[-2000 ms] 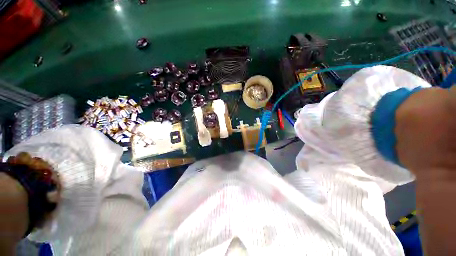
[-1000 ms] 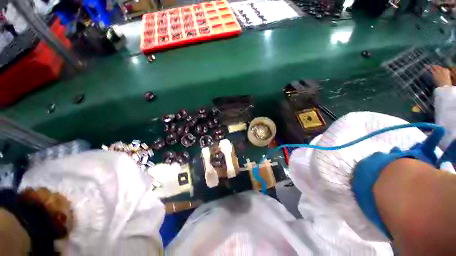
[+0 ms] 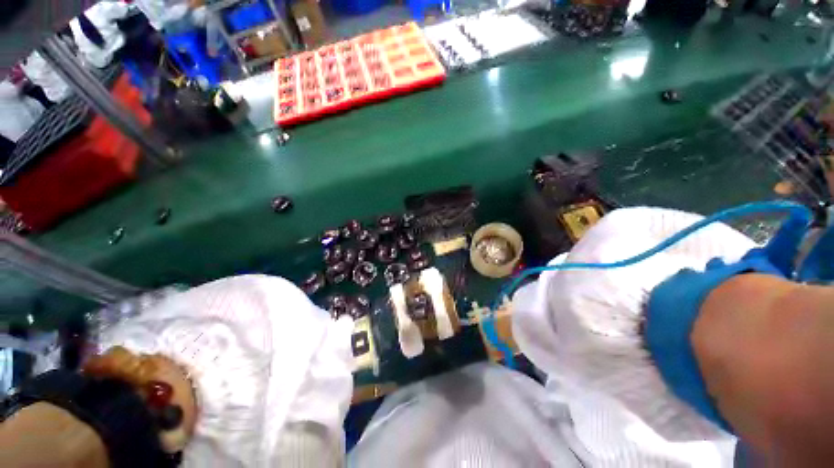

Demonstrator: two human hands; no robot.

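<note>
My left hand [image 3: 46,441] and my right hand [image 3: 777,352] are raised close to the camera and cut off by the lower corners; only wrist parts show, fingers out of the picture. A dark watch and beads are on my left wrist, a blue strap on my right. Nearest in front, a dark round housing [image 3: 420,306] sits in the brown work fixture [image 3: 439,291] between two white padded strips. Neither visible wrist touches it. More dark housings [image 3: 364,272] are grouped behind. The white pad [image 3: 365,364] with a black square piece is partly hidden by my left sleeve.
A beige tip-cleaner pot [image 3: 497,249], a black iron stand [image 3: 441,208] and a dark box with a yellowish top [image 3: 580,219] stand behind. A blue cord [image 3: 604,268] crosses my right sleeve. A red tray [image 3: 361,73] lies across the green bench. People are at far left.
The view has tilted up and shifted, so the red tray and people now show and the work items sit lower and farther right. My left sleeve now hides the battery heap.
</note>
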